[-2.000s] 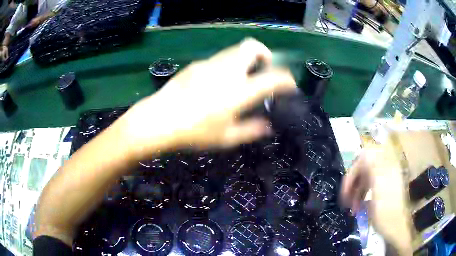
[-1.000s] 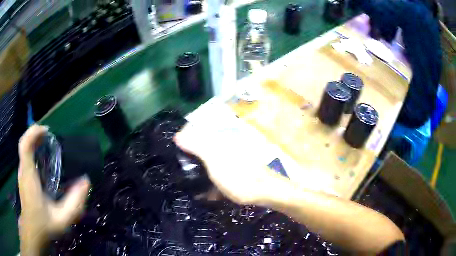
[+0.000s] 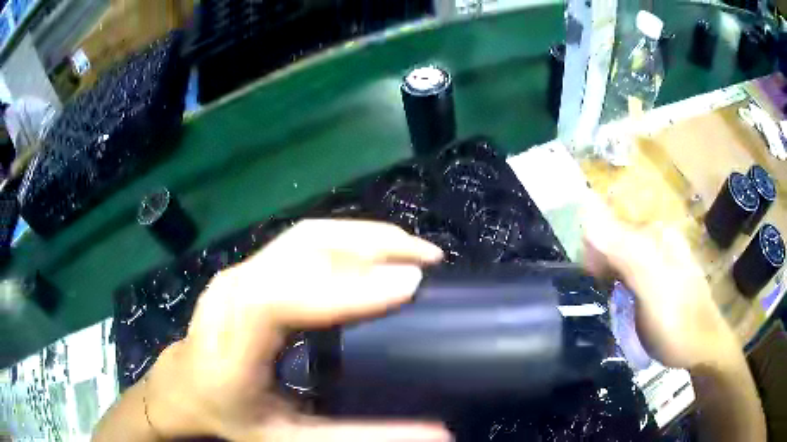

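A black cylindrical unit (image 3: pixel 466 341) lies sideways, large and blurred, close in front of me above the black blister tray (image 3: pixel 492 198). My left hand (image 3: pixel 311 328) grips its left end, with fingers above and thumb below. My right hand (image 3: pixel 660 293) is at its glossy right end, blurred; its fingertips are partly hidden, so I cannot tell whether they touch the unit. The unit and my left hand cover much of the tray.
Units stand on the green conveyor belt (image 3: pixel 319 112), one (image 3: pixel 429 108) just behind the tray. A white post (image 3: pixel 587 73) and a water bottle (image 3: pixel 637 73) are at upper right. Three units (image 3: pixel 732 207) stand on the tan board (image 3: pixel 656 164). Stacked trays (image 3: pixel 108 129) are at upper left.
The view has turned back left. My left hand has brought the unit from the left side to the centre, close to me. My right hand has moved off the tray's pockets to the unit's right end.
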